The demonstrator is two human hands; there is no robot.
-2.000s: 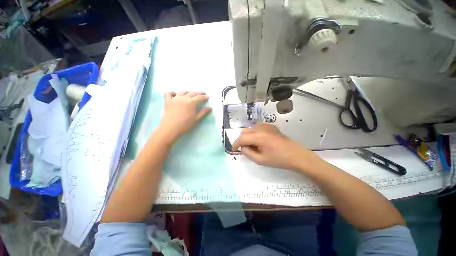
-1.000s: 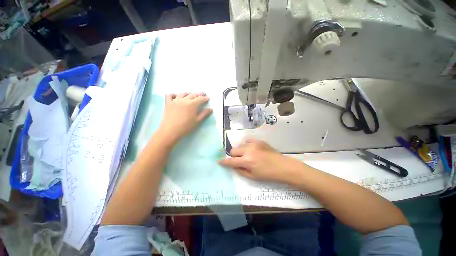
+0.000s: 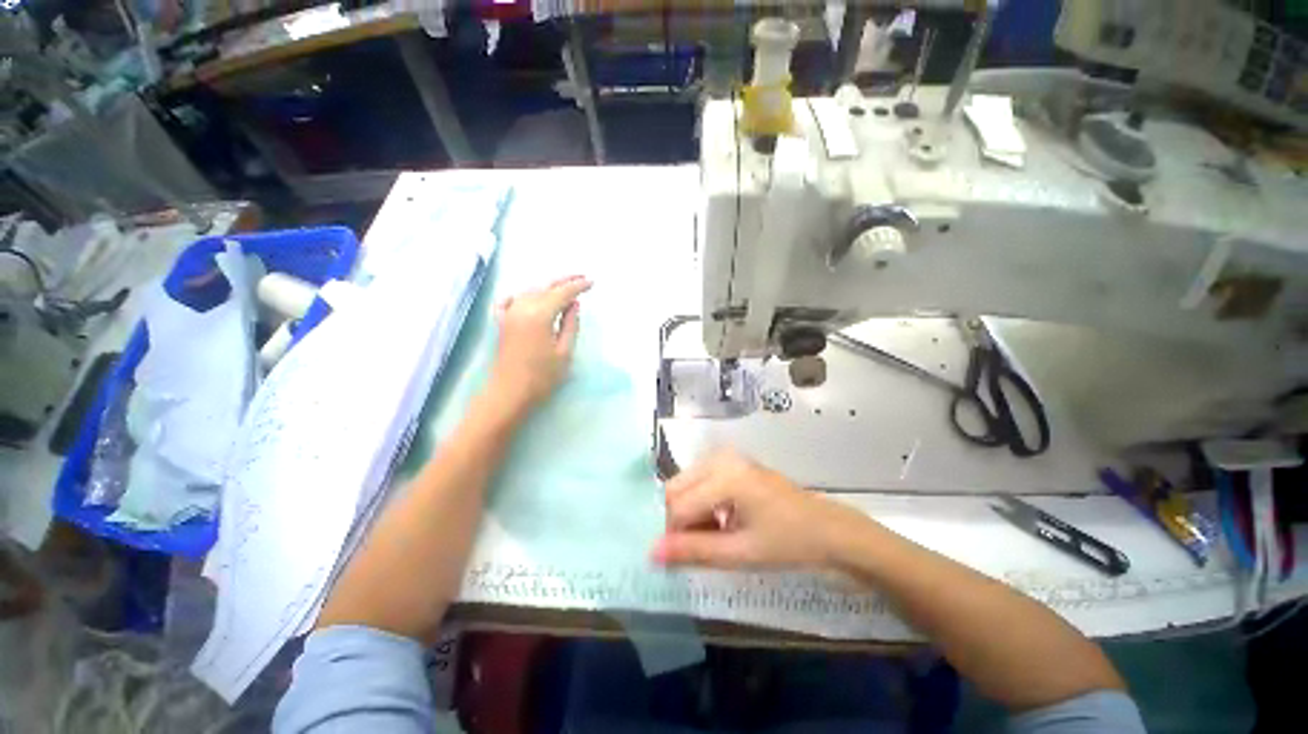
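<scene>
A thin pale green fabric piece [image 3: 567, 480] lies on the white table left of the needle plate, and a strip of it hangs over the front edge. My left hand [image 3: 542, 341] is at the fabric's upper part, fingers spread, gripping nothing visible. My right hand [image 3: 746, 513] is at the fabric's right edge, in front of the needle plate, thumb and fingers drawn together. Whether it pinches the fabric is too blurred to tell. The presser foot [image 3: 729, 380] stands under the sewing machine head [image 3: 889, 215], with no green fabric visible under it.
Paper patterns [image 3: 323, 430] lie stacked at the left, beside a blue basket [image 3: 86, 445] of fabric pieces and cones. Black-handled scissors [image 3: 1021, 406] lie on the machine bed. Thread snips [image 3: 1069, 535] and pens [image 3: 1162, 513] lie at right. A printed ruler strip [image 3: 803, 595] runs along the front edge.
The camera view has tilted up. My right hand has moved from beside the needle plate toward the front edge. My left hand's fingers have shifted and look less flat on the fabric.
</scene>
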